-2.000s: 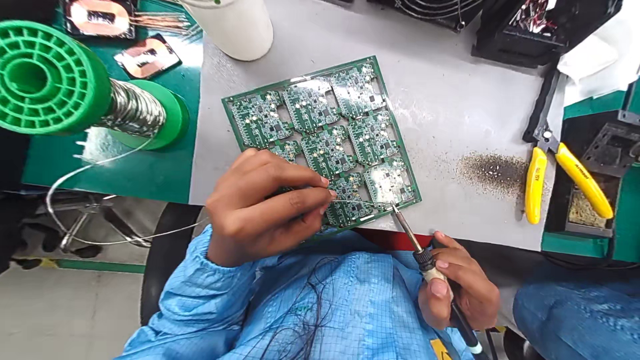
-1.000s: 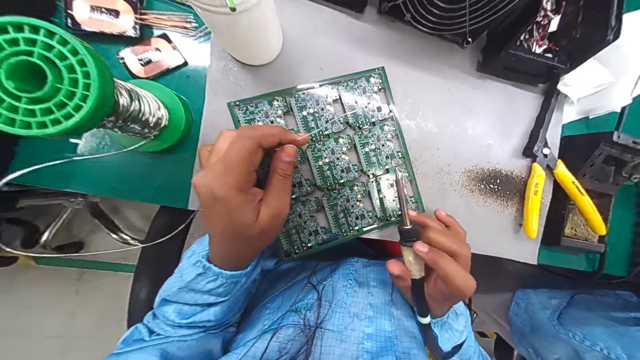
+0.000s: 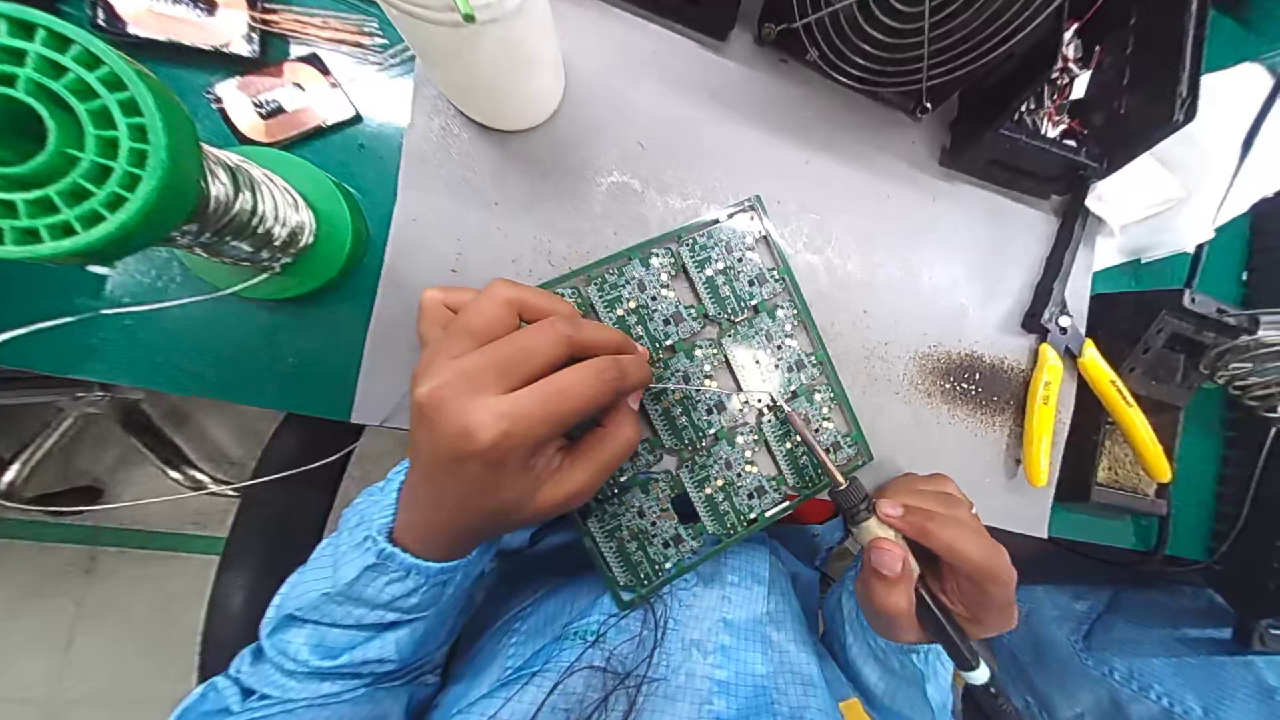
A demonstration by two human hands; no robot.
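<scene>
A green panel of several circuit boards (image 3: 735, 480) lies tilted at the front edge of the grey mat. My left hand (image 3: 525, 420), over its left side, pinches a thin solder wire (image 3: 690, 387) that reaches right across the boards. In my right hand (image 3: 940, 555), below the panel's right corner, is a soldering iron (image 3: 885, 540). Its tip meets or nearly meets the wire's end at a board right of the panel's middle; exact contact cannot be told. On the left stands a green spool (image 3: 250, 210) wound with solder wire.
A white container (image 3: 490, 60) stands behind the panel. Yellow-handled cutters (image 3: 1065, 370) lie at the right, beside dark debris (image 3: 970, 385). Flat copper coils (image 3: 285, 100) rest at the back left. A black fan with a wire guard (image 3: 900, 40) and a black bin (image 3: 1080, 110) stand behind.
The panel has been turned and sits farther from the white container than a second ago. My left hand has come back to the boards with the wire, and the iron's tip has swung to point up-left.
</scene>
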